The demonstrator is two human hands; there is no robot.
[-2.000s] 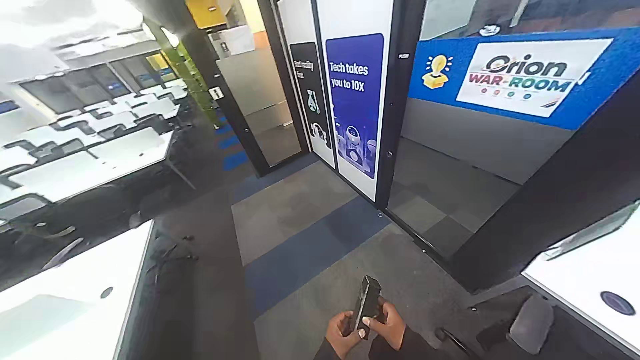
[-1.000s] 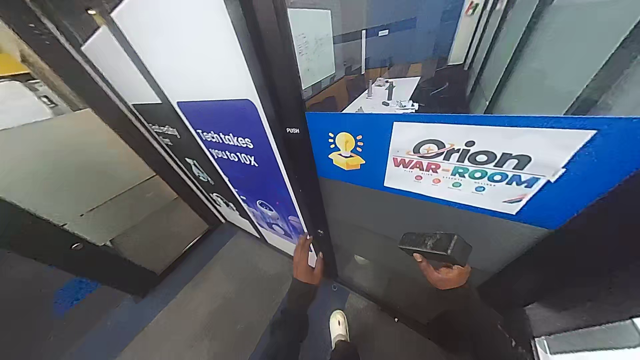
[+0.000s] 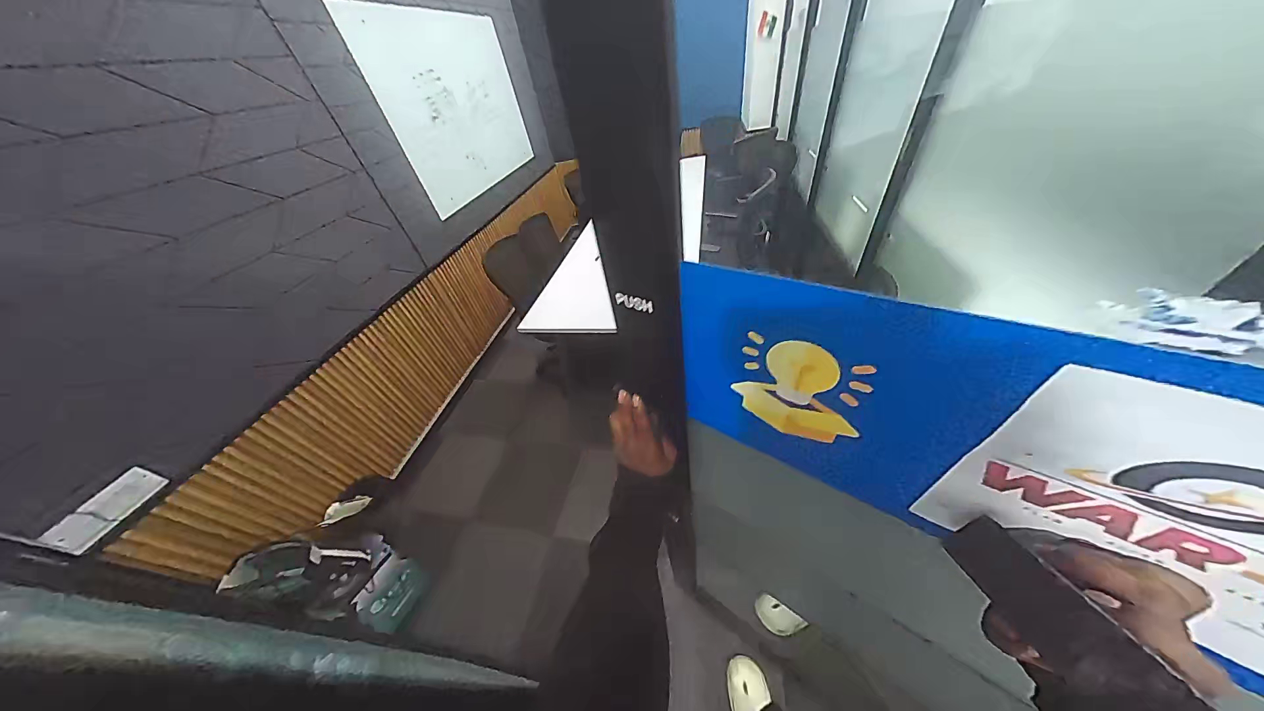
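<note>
My left hand (image 3: 640, 434) lies against the dark edge frame of a glass door (image 3: 632, 197), below the raised word for push, its fingers pointing up. The door stands ajar, with a gap on its left into a room. At the lower right my right hand (image 3: 1136, 592) grips a dark box-shaped object (image 3: 1066, 612); what it is I cannot tell. Behind that hand, the door's glass carries a blue band (image 3: 889, 326) with a light-bulb picture (image 3: 802, 380) and a white printed sheet (image 3: 1047, 434).
Inside stand a white table (image 3: 578, 291), dark chairs (image 3: 523, 257) and a whiteboard (image 3: 444, 99) on a dark wall. A bin or bag of items (image 3: 326, 578) sits by the ribbed wooden panel (image 3: 346, 425). My light shoes (image 3: 748, 681) show at the bottom.
The view has moved close to the door, and the room shows through a gap on its left. My left hand has come onto the door frame; my right hand still holds the dark object.
</note>
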